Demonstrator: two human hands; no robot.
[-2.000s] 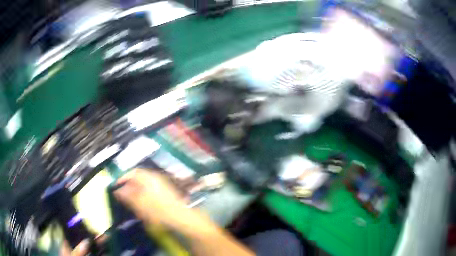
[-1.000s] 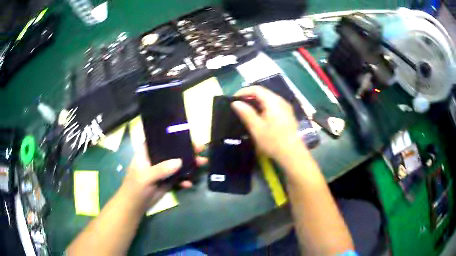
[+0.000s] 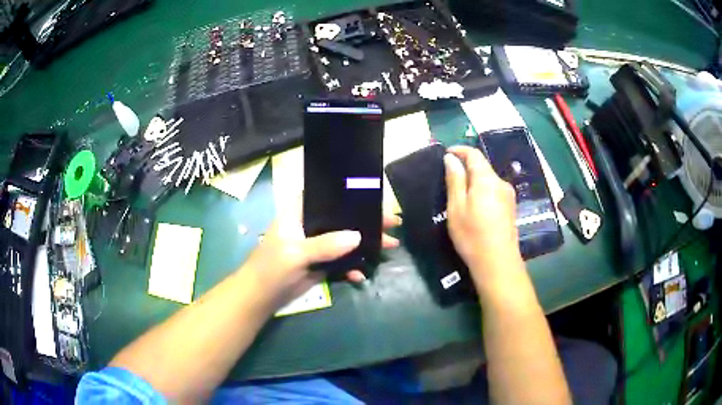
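My left hand [image 3: 305, 251] holds a black smartphone [image 3: 343, 150] upright, screen towards me. The screen is dark with a small white-violet bar and a thin status strip at the top. My right hand [image 3: 484, 210] grips the upper right side of a second black handset [image 3: 419, 194], with part of a white logo and a small white label near its bottom. My palm and fingers cover part of it. A third dark phone [image 3: 518, 170] lies to the right, partly behind my right hand.
A black parts tray [image 3: 324, 75] with small pieces and a clear blister tray [image 3: 237, 59] lie at the back. White sticks [image 3: 190, 162], a green ring [image 3: 80, 175] and a yellow-edged pad [image 3: 175, 263] are left. A red-handled tool [image 3: 575, 136] and white fan [image 3: 704, 158] are right.
The view has steadied and shifted, so things appear further right. The second handset, earlier upright in view, now tilts, with my right hand lower along its right side. My left hand still holds its phone.
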